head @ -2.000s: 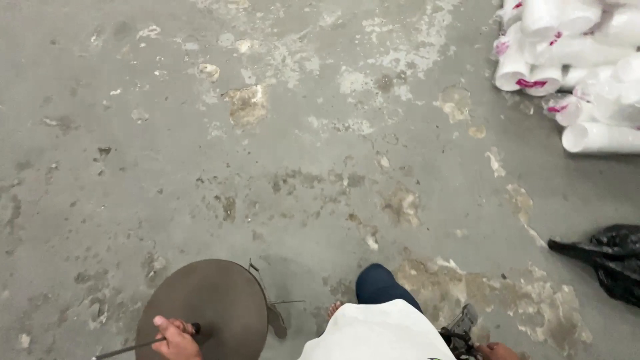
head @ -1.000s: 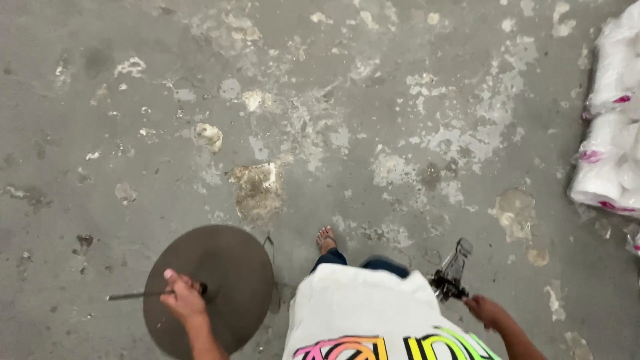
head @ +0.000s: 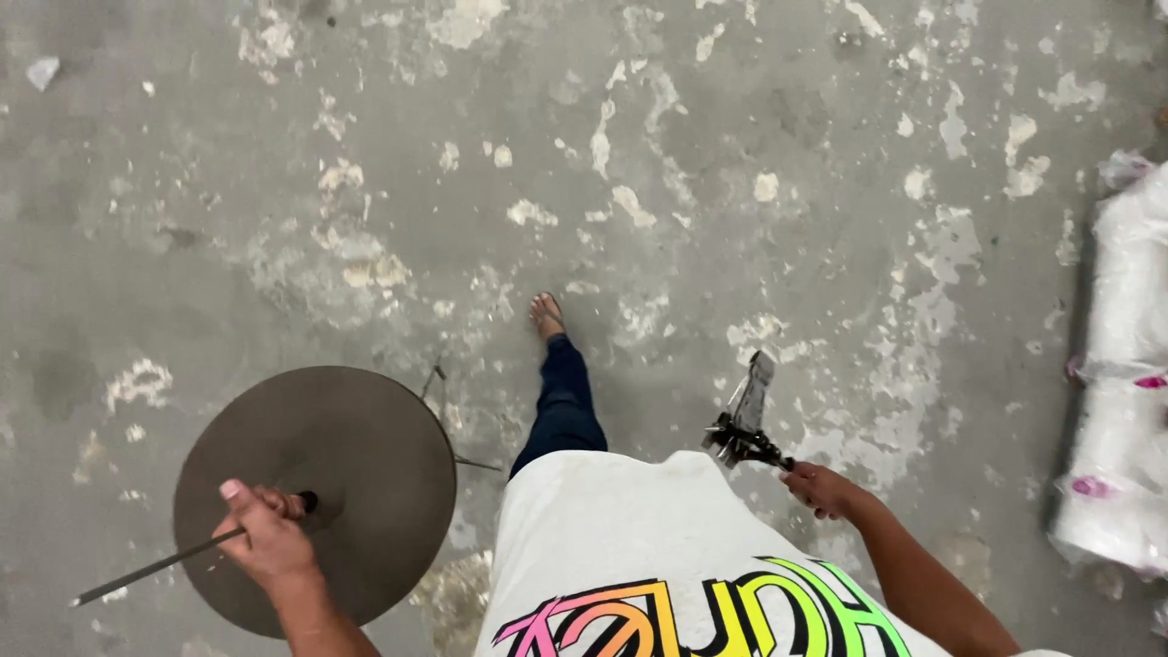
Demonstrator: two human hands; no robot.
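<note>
At the lower left, my left hand [head: 269, 538] is closed around the thin metal rod of a cymbal stand [head: 146, 575]. Beneath that hand is a dark round cymbal [head: 383, 456], with thin stand legs [head: 438, 388] showing past its right edge. On the other side of my body, my right hand [head: 821, 490] grips the end of a black and silver drum pedal [head: 750, 411]. The pedal hangs over the floor, its footboard pointing up the view. The lower part of the stand is hidden under the cymbal.
White rolls in clear plastic wrap [head: 1131, 292] lie along the right edge. Below me is a grey concrete floor [head: 639, 182] with worn, pale patches. My foot in a sandal [head: 547, 315] stands ahead of my body. A small pale scrap [head: 42, 72] lies at the upper left.
The view has moved over the floor as I walk. The black plastic bag seen at the right two seconds ago is out of view. Both hands keep their holds.
</note>
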